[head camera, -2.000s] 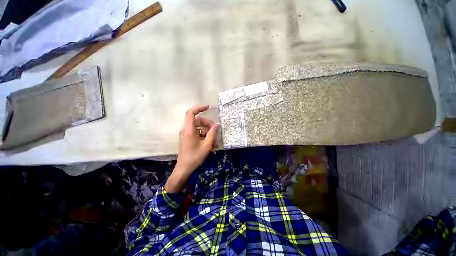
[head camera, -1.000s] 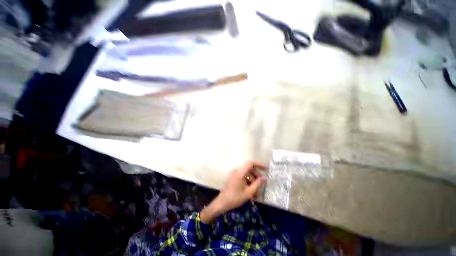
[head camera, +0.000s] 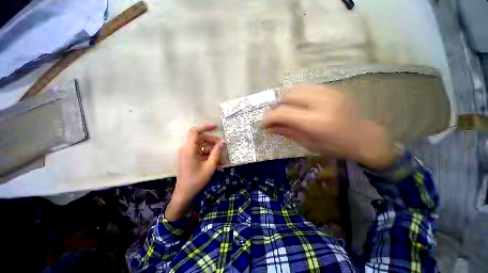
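Note:
The speckled grey-beige sleeve (head camera: 417,98) lies along the table's near edge, its wide curved end to the right. Its narrow cuff end (head camera: 235,133) has folded flaps and a whitish strip (head camera: 261,98). My left hand (head camera: 197,159) is at the cuff's left edge, thumb and fingers bent close to it; whether they pinch the cloth is unclear. My right hand (head camera: 326,122) is blurred over the middle of the sleeve near the cuff, fingers curled. Its fingertips are too blurred to tell if they hold anything.
A second grey-beige sleeve (head camera: 32,130) lies folded at the left. Behind it are a wooden ruler (head camera: 115,22) and pale lavender lining (head camera: 48,32). A small dark tool (head camera: 348,3) is cut off at the top edge. The cream cloth-covered table (head camera: 160,69) has brownish stains.
My right hand has come into view over the sleeve. My left hand stays by the cuff edge. The view swung left and up, then back down over the sleeve.

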